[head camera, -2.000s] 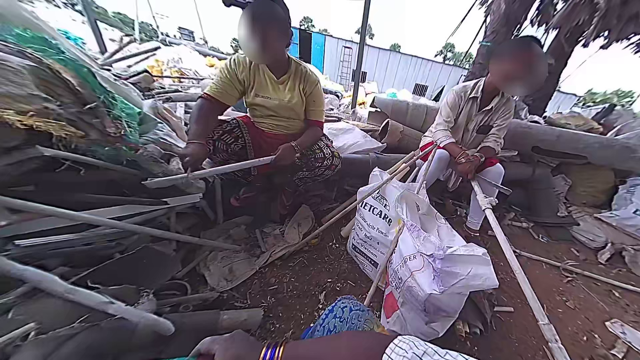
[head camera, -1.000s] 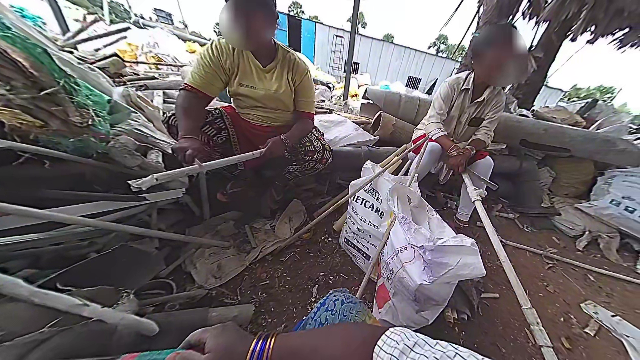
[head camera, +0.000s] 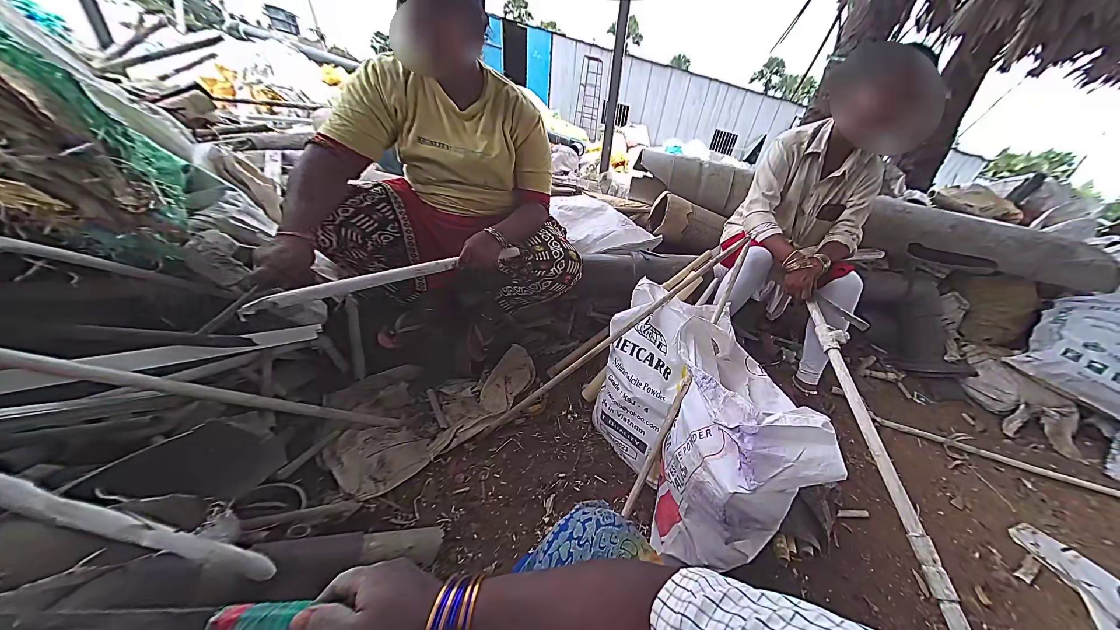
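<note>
My right hand [head camera: 376,597], with several bangles at its wrist, is at the bottom edge, its fingers closed around a red and green wrapped handle [head camera: 262,615]. What the handle belongs to is unclear. My left hand is not in view. Close by on the left lies a thick pale pole [head camera: 131,529]. A blue patterned cloth [head camera: 586,534] shows beyond my forearm. Right of it stands a white woven sack [head camera: 744,472] with thin sticks leaning in and against it. Across from me, a seated person in a yellow shirt holds a pale pipe or stick [head camera: 376,280].
A tangle of poles [head camera: 201,389] and scrap fills the left side. At the right, a second seated person [head camera: 805,201] has their hands at the top of a long pale pole [head camera: 892,472] slanting down to the dirt. Large grey pipes [head camera: 989,236] lie behind.
The hand of the person in yellow has moved left, away from the pale pipe or stick. More of the wrapped handle shows at my right hand than two seconds ago.
</note>
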